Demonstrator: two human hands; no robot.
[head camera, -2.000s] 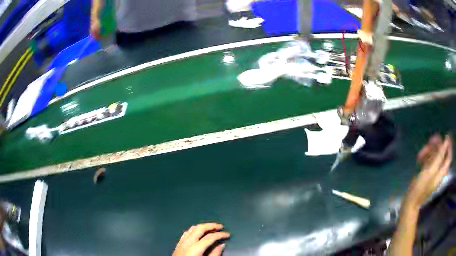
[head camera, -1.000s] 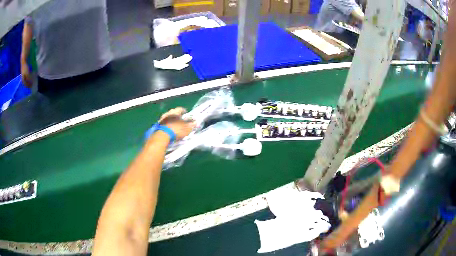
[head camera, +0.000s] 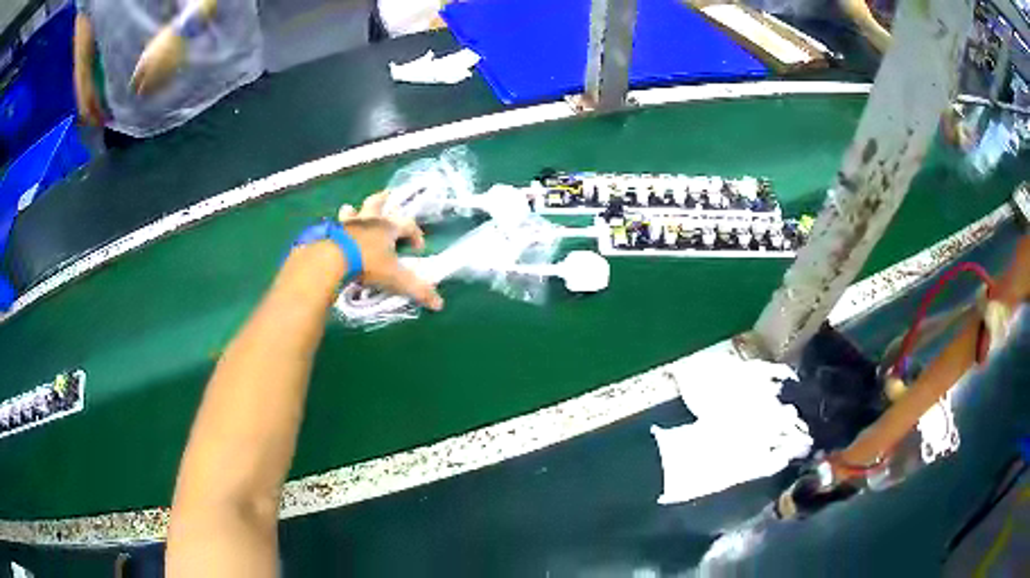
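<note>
Two open power strips lie side by side on the green conveyor belt, the far power strip (head camera: 666, 194) and the near power strip (head camera: 706, 235), with small parts along them. Their white cords end in clear plastic bags (head camera: 435, 186). A round white plug (head camera: 585, 272) lies by the near strip's end. My left hand (head camera: 384, 251), with a blue wrist strap, is over the bagged cords with fingers spread; whether it grips them is unclear. My right hand is not in view.
A grey post (head camera: 864, 186) stands at the right. The orange hose (head camera: 926, 395) and glue gun are at lower right, beside white cloth (head camera: 734, 435) and black cloth (head camera: 836, 384). Another strip (head camera: 43, 404) is at far left. A person in grey (head camera: 181, 57) stands across the bench.
The view has shifted. The near strip has slid right relative to the far one. My left hand's fingers have spread over the bagged cords. The orange hose is lower and further right.
</note>
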